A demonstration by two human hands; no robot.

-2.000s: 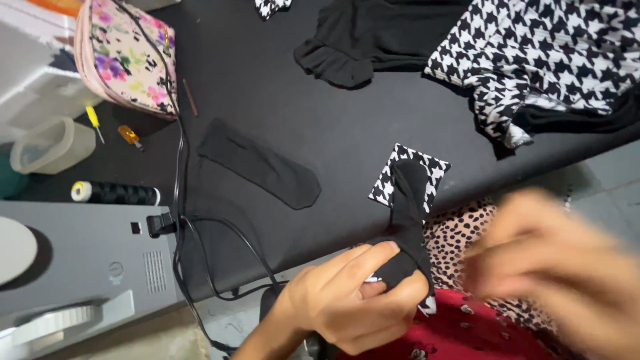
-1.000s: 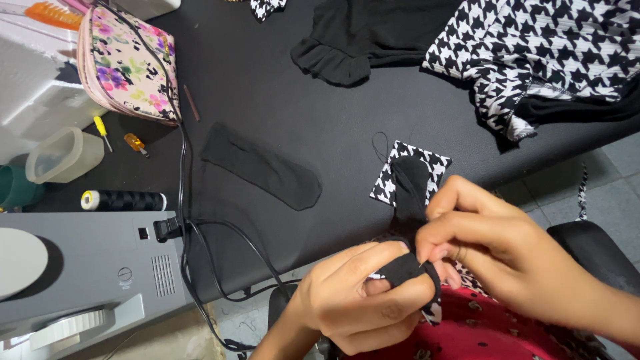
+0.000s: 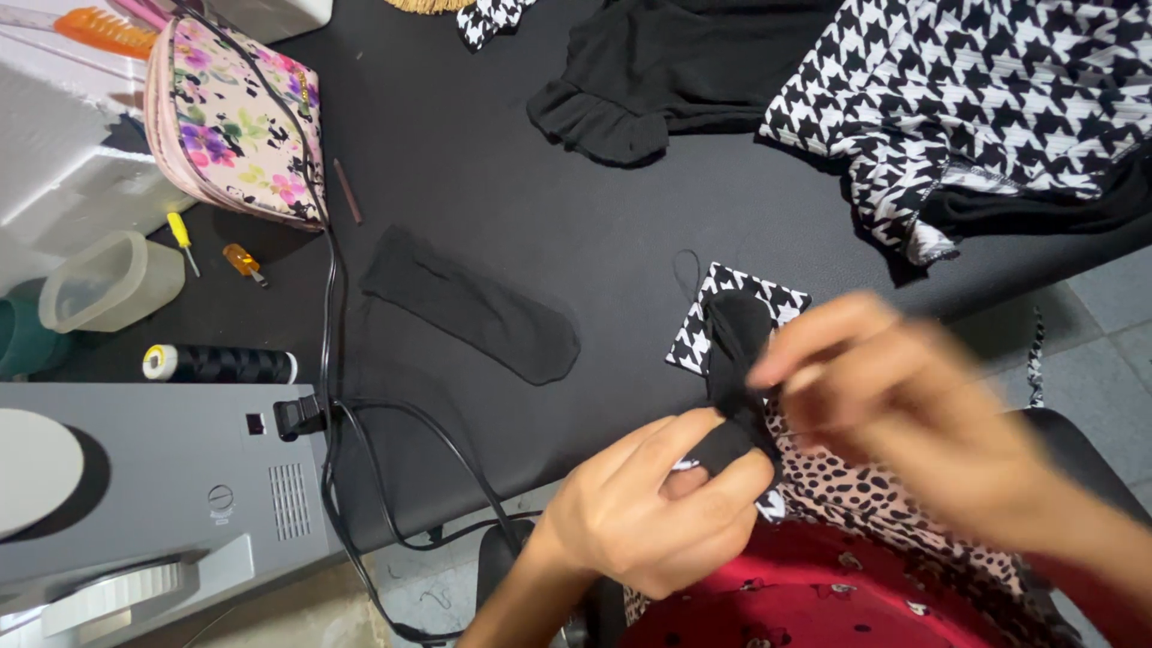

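My left hand (image 3: 670,499) grips a folded strip of black fabric (image 3: 723,447) at the near table edge, with a bit of white showing between the fingers. The strip runs up onto a black-and-white houndstooth fabric square (image 3: 691,335) lying on the table. Just right of it is my right hand (image 3: 864,387), blurred, its fingers bent close together; whether it holds a needle or thread cannot be seen. A loop of dark thread (image 3: 687,261) lies beside the square. To the left, a separate black fabric piece with a rounded end (image 3: 472,306) lies flat.
A grey sewing machine (image 3: 180,468) with black cables (image 3: 331,360) stands at lower left. Near it are a black thread spool (image 3: 225,365), a clear plastic container (image 3: 112,281), a yellow-handled screwdriver (image 3: 179,231) and a floral pouch (image 3: 238,126). Black clothing (image 3: 684,72) and houndstooth clothing (image 3: 972,99) lie at upper right.
My right hand was at the fabric beside my left fingers one second ago; it has moved up and away from them. My left hand keeps its grip on the black fabric.
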